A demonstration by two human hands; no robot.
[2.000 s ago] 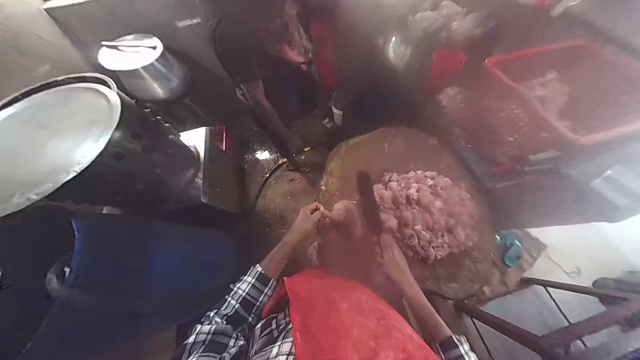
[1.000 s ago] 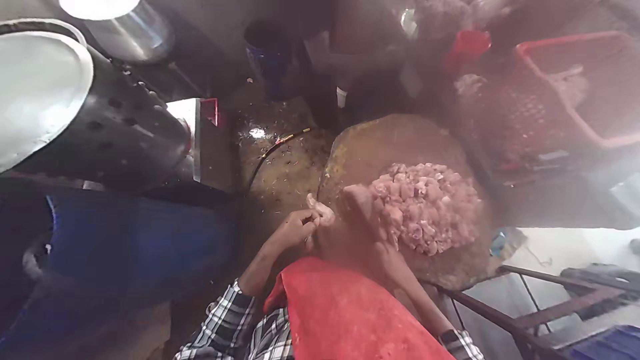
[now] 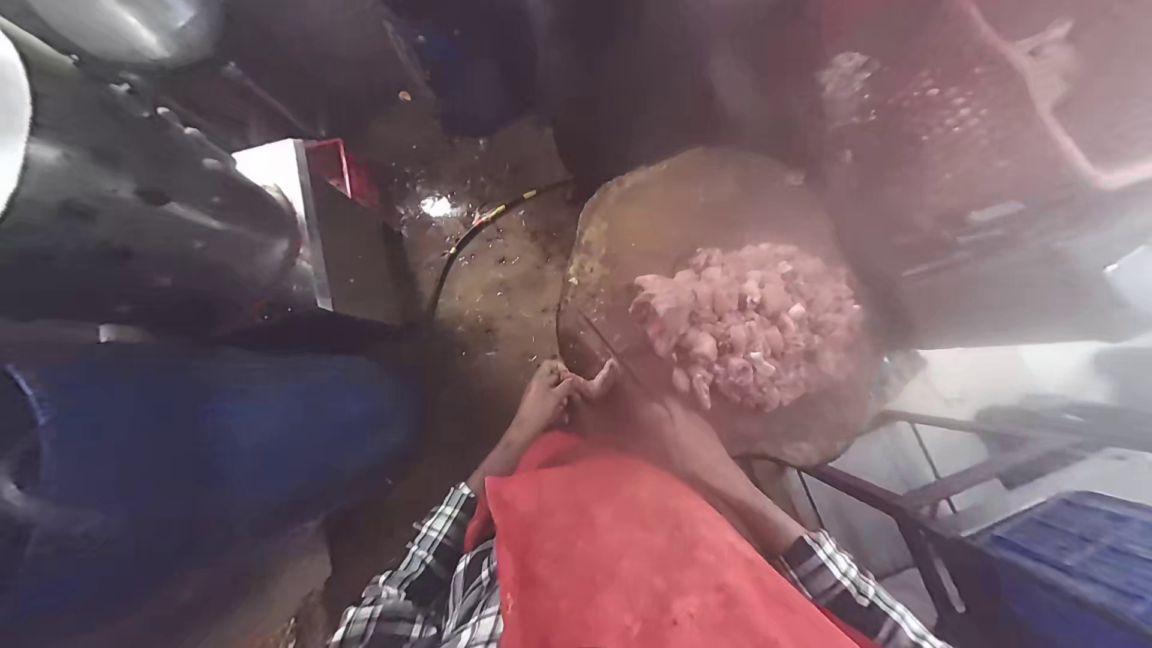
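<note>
My left hand (image 3: 545, 399) grips a piece of raw meat (image 3: 596, 378) at the near left edge of a round chopping block (image 3: 697, 193). Just right of that piece, my right hand (image 3: 650, 409) is closed on a knife (image 3: 601, 335); its blade looks thin and edge-on here, and the handle is hidden in the fist. A heap of cut raw meat (image 3: 751, 328) lies on the block, beyond and to the right of my right hand. Haze blurs the fingers and the block's near part.
A blue barrel (image 3: 225, 450) lies at left, below a large dark metal pot (image 3: 135, 216). A black hose (image 3: 459, 247) curves over the wet floor. At upper right is a red crate (image 3: 1035, 90); a metal frame (image 3: 864, 490) and a blue crate (image 3: 1071, 558) are at lower right.
The knife blade, broad and upright two seconds ago, now shows as a thin line slanting towards the left hand. The person across the block is no longer clearly seen. The view has shifted.
</note>
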